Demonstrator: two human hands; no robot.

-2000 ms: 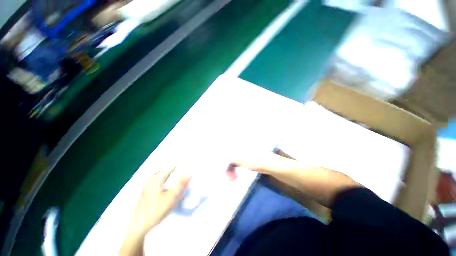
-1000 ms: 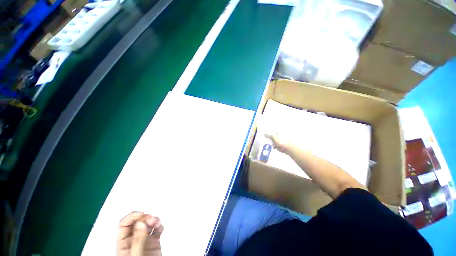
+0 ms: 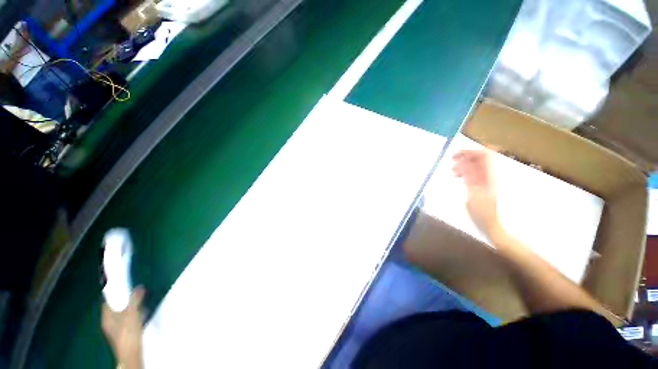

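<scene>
A white handheld device [image 3: 117, 268] is over the green conveyor at the lower left. My left hand [image 3: 124, 324] is at its lower end with the fingers around it; the hand is blurred and cut by the bottom edge. My right hand [image 3: 472, 169] is blurred, above the white divider sheet [image 3: 545, 209] in the open carton [image 3: 610, 252], fingers slightly apart, with nothing visible in it. The long white bench sheet [image 3: 288, 245] lies between my hands.
The green conveyor [image 3: 209, 180] curves along the left. Crinkly clear plastic [image 3: 566, 54] stands beyond the carton. Yellow wire [image 3: 108, 83] and dark items lie past the conveyor at upper left. My legs [image 3: 389, 303] are below the bench edge.
My left hand has moved from the bench sheet to the conveyor and now holds a white device. The dark-faced device seen by my right hand in the carton no longer shows. The view has shifted.
</scene>
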